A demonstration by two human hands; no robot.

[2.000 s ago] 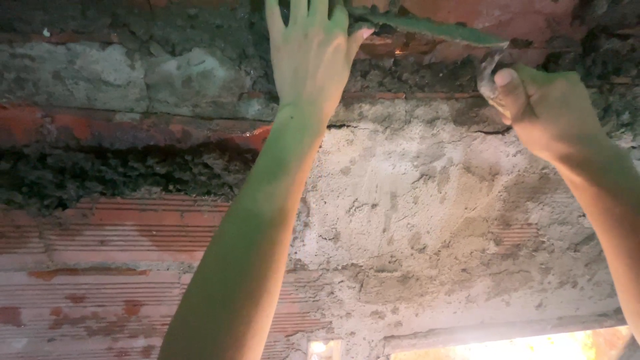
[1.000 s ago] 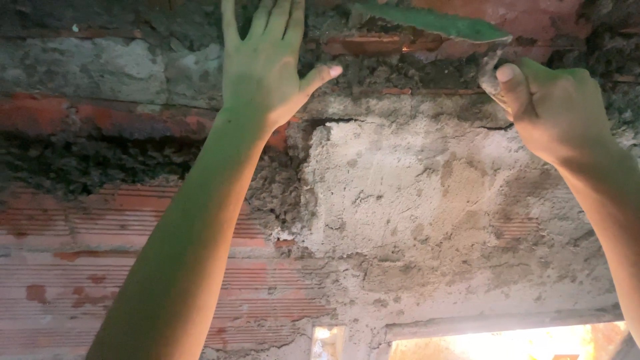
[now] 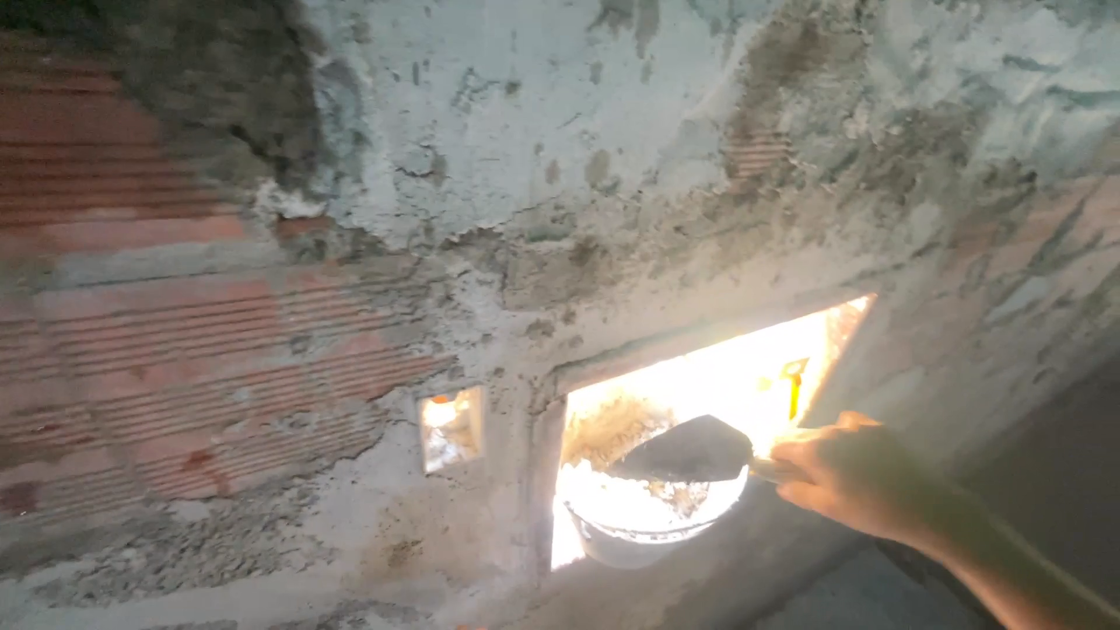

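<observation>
My right hand [image 3: 831, 468], at the lower right, grips the handle of a mason's trowel [image 3: 687, 451]. The dark trowel blade is over a round bucket [image 3: 626, 547] that holds pale, lumpy material, probably mortar; glare hides whether blade and material touch. The bucket stands at a brightly lit rectangular opening [image 3: 612, 398] in the wall. My left hand is out of the frame.
Rough grey mortar [image 3: 560, 122] covers part of the wall. Ribbed red hollow bricks [image 3: 157, 350] show at the left. A small lit square hole [image 3: 451, 429] lies left of the opening. Something yellow [image 3: 795, 394] shows inside the opening, washed out by glare.
The view has swung down. My right hand has gone with the trowel from the upper wall to the bucket. My left hand, earlier against the upper wall, has left the view.
</observation>
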